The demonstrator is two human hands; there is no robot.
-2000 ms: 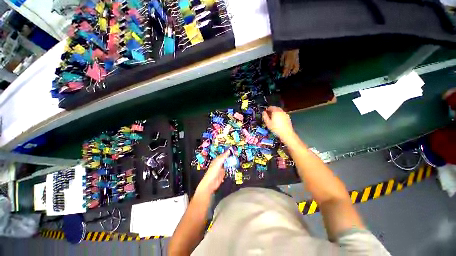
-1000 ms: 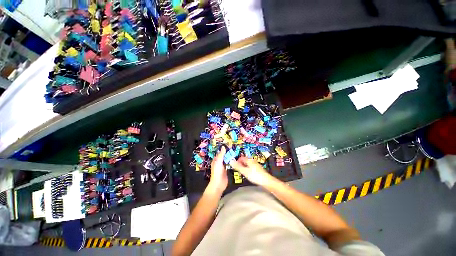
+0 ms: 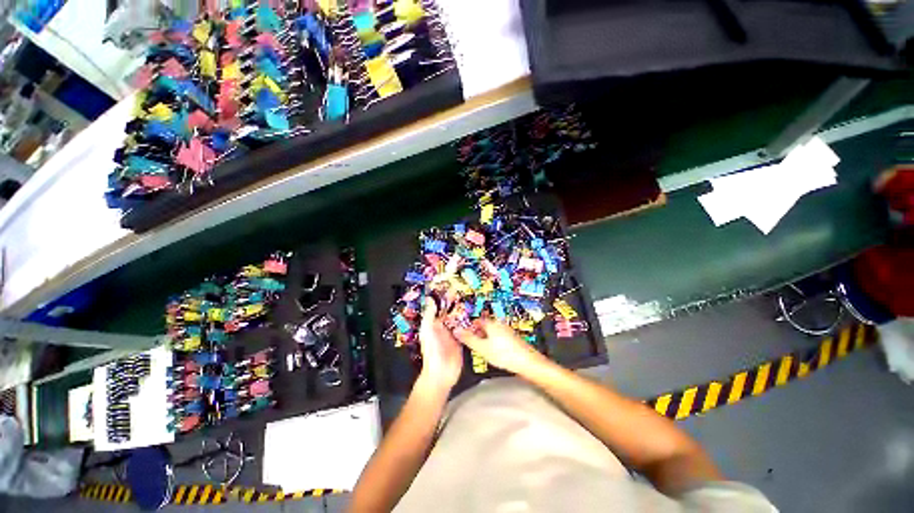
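A heap of pink, yellow, blue and teal binder clips (image 3: pixel 511 266) lies in a black tray (image 3: pixel 591 351) in front of me. My left hand (image 3: pixel 439 346) and my right hand (image 3: pixel 496 344) are close together over the front of the heap. Something small with pink on it shows between my fingertips, probably a clipped part; its shape is too small to tell, and which hand grips it is partly hidden. In the left tray, clipped assemblies (image 3: pixel 215 311) stand in rows, with unclipped shiny black parts (image 3: pixel 316 341) beside them.
A shelf edge (image 3: pixel 331 155) crosses above, bearing a tray of larger clips (image 3: pixel 210 90) and a black tray (image 3: pixel 702 45). A brown block (image 3: pixel 611 198) lies behind the heap. White papers (image 3: pixel 772 185) lie right. A person in red (image 3: pixel 887 291) is at the far right.
My right hand has come from the back right of the heap to the front, beside my left hand. Pink now shows between the fingertips.
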